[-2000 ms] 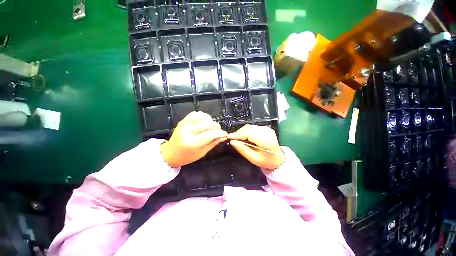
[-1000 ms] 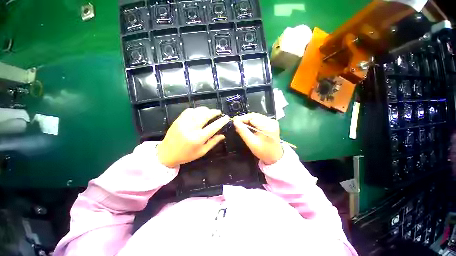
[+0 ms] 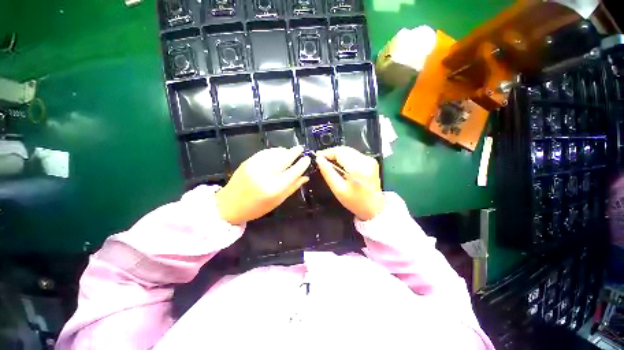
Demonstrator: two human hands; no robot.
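My left hand [image 3: 263, 183] and my right hand [image 3: 352, 181] meet above the black blister tray [image 3: 272, 127]. My left fingertips are shut on a small dark module [image 3: 310, 163], mostly hidden by the fingers. My right fingers pinch a thin, slim tool [image 3: 339, 169], likely tweezers, with its tip at the module. Another black square module [image 3: 324, 137] lies in a tray pocket just beyond my fingertips. Further modules [image 3: 230, 56] sit in the upper rows; the row between them and my hands has bare, shiny pockets.
An orange press fixture [image 3: 462, 123] stands right of the tray, with a cream-white block [image 3: 408, 55] between them. Stacked black supply trays [image 3: 568, 147] are at the far right. White paper slips [image 3: 53, 162] lie on the green mat [image 3: 116, 123]. A grey device [image 3: 17, 91] is at the left edge.
Both hands have moved slightly up the tray from two seconds ago, still fingertip to fingertip. The right-hand tool has changed angle. The whole view has shifted slightly.
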